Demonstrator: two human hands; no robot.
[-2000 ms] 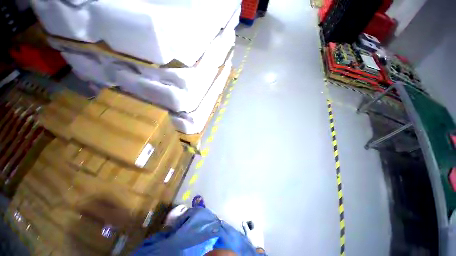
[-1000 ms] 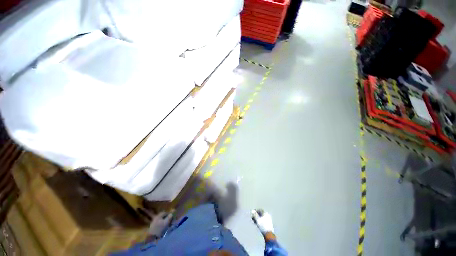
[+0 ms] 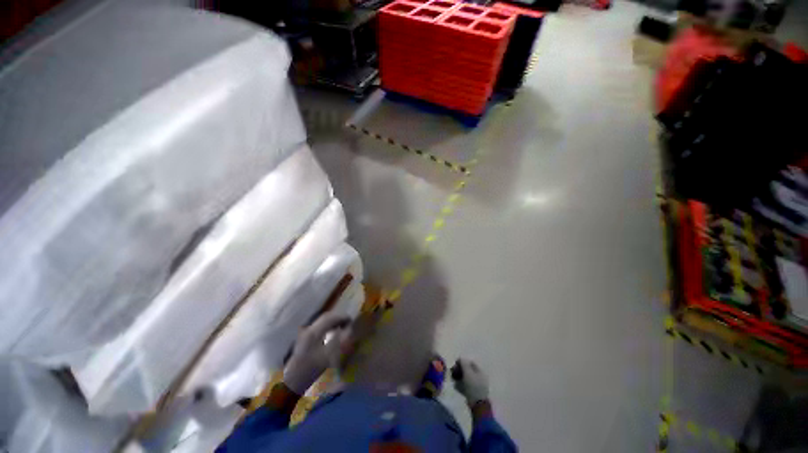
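A wrapped pallet load [image 3: 177,212] of bulky white layers with brown cardboard edges between them fills the left side. My left hand [image 3: 316,352], in a white glove, is beside its near right edge, low in the view; its finger pose is blurred, and I cannot tell if it touches the wrap. My right hand [image 3: 470,380], also gloved, hangs over the floor right of my body, with fingers loosely curled. Nothing is seen in it.
A stack of red trays [image 3: 443,57] on a dark blue pallet stands ahead beyond a yellow-black tape line. Red and black bins [image 3: 731,115] and red trays of parts [image 3: 740,265] line the right side. A grey aisle floor [image 3: 549,257] runs between.
I have moved forward along the white load, and the closed cartons have left the view. My left hand has risen beside the load. The red tray stack is nearer.
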